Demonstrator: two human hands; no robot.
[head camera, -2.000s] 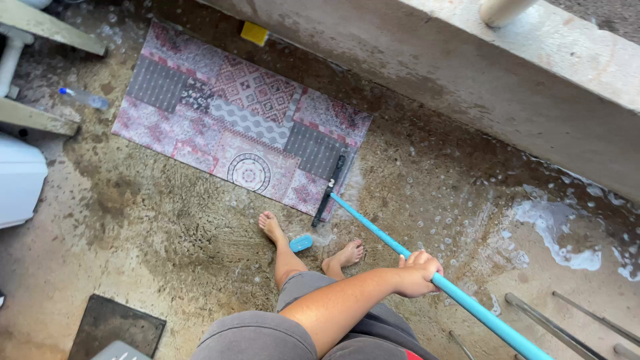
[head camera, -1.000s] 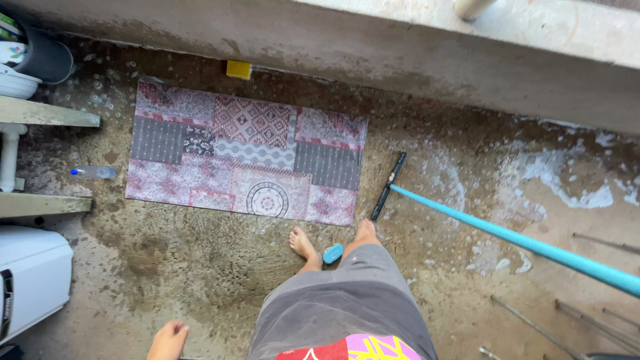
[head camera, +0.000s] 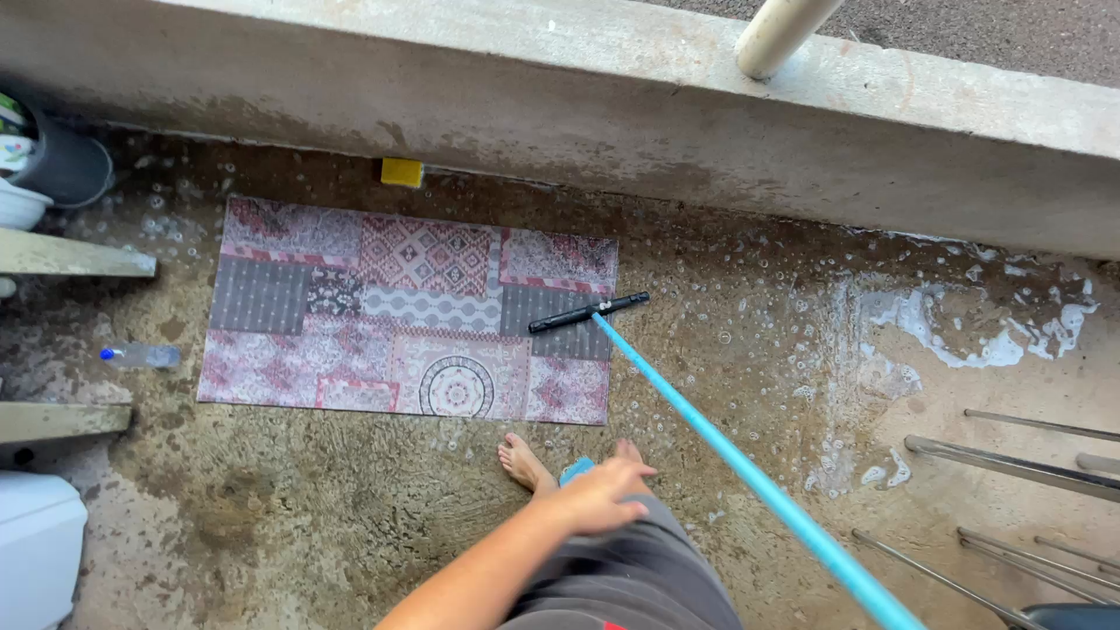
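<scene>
My left hand (head camera: 604, 497) reaches in from the bottom, fingers apart and holding nothing, above my feet and left of the light-blue pole (head camera: 744, 464). My right hand is out of view, as is the pole's upper end. The pole's black floor-squeegee head (head camera: 560, 318) lies across the right edge of a patchwork-patterned mat (head camera: 429, 306) on wet concrete. A small light-blue object (head camera: 577, 470) sits between my bare feet, partly hidden by my left hand.
A low concrete wall (head camera: 525, 131) runs behind the mat, with a yellow sponge (head camera: 402, 171) at its foot. A plastic bottle (head camera: 144, 354), a dark bucket (head camera: 70, 162) and a white container (head camera: 39, 547) stand or lie left. Suds (head camera: 980, 337) and metal rods (head camera: 1006, 464) are right.
My left hand held the pole two seconds ago, was off it at lower left one second ago, and is now above my feet. The squeegee head has moved from beside the mat onto its right edge.
</scene>
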